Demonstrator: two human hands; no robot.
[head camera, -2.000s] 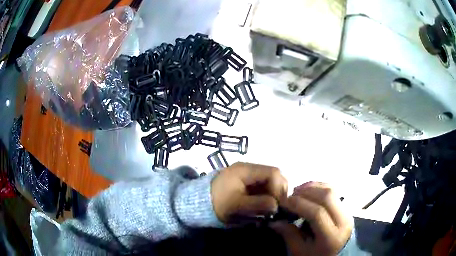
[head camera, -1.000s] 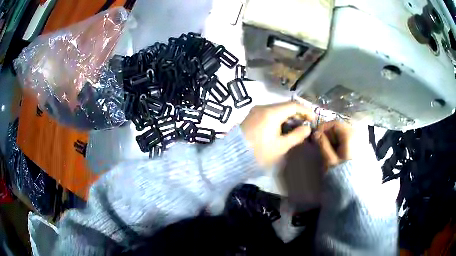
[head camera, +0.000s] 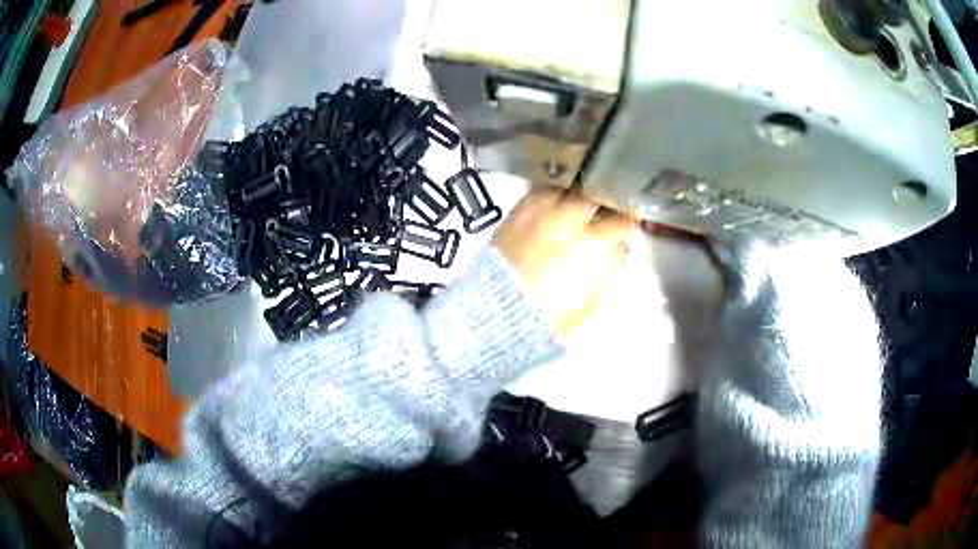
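My left hand (head camera: 565, 257) is at the needle area under the head of the sewing machine (head camera: 740, 118), its fingertips partly hidden by the head. What it holds cannot be made out. My right hand is hidden under the machine head; only its grey sleeve (head camera: 788, 397) shows clearly. A pile of black tri-glide slides (head camera: 332, 172) lies left of the needle area. Several black strap pieces with buckles (head camera: 525, 429) lie at the near edge, and one more black buckle piece (head camera: 667, 416) lies beside my right sleeve.
A clear crinkled plastic bag (head camera: 118, 182) is at the left on the orange wooden table (head camera: 102, 343). A dark heap of straps (head camera: 922, 322) is at the far right, beyond my right sleeve. Long dark tools lie at the upper left.
Both hands have moved from the near edge up to the needle area. My right hand has gone out of sight under the head. The view has shifted, so the machine appears further left.
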